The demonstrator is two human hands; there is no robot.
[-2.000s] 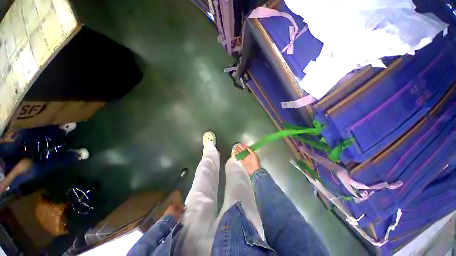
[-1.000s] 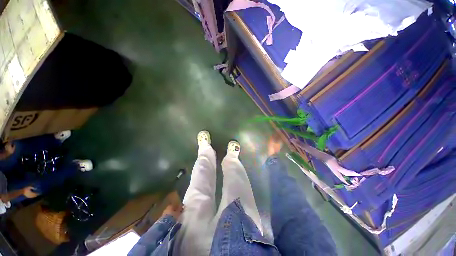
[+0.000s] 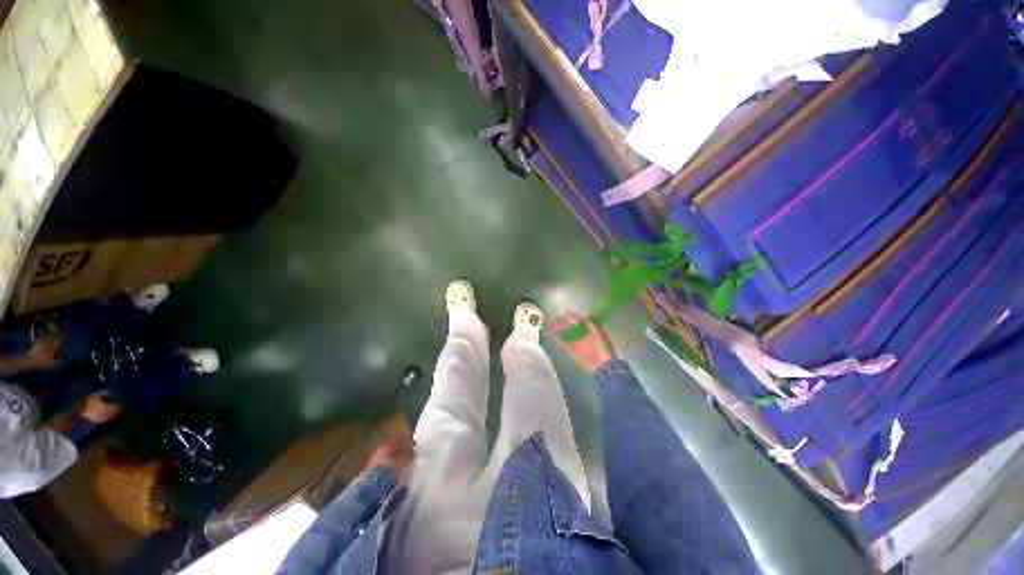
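My right hand (image 3: 586, 341) is closed on the loose end of a green tie (image 3: 646, 276), beside the blue stacks. The tie's other part is knotted at the stack side. My left hand (image 3: 393, 445) hangs low by my left leg, partly dark and blurred; whether it holds anything does not show. The blue cut-panel bundles (image 3: 825, 242) have tan bands along their sides. Pale pink ties (image 3: 775, 365) hang below the green knot. A crumpled white heap (image 3: 736, 67) lies on the top stack.
A worn yellowish table (image 3: 62, 124) stands at upper left, a printed carton (image 3: 124, 270) under it. A person in a pale cap (image 3: 28, 444) is at lower left. A white table corner (image 3: 253, 545) is near my left side. Green floor (image 3: 371, 169) runs between.
My right hand held the green tie, was blurred close to the stack a second ago, and is now back from it with the tie's end. The person's cap has come into view at lower left.
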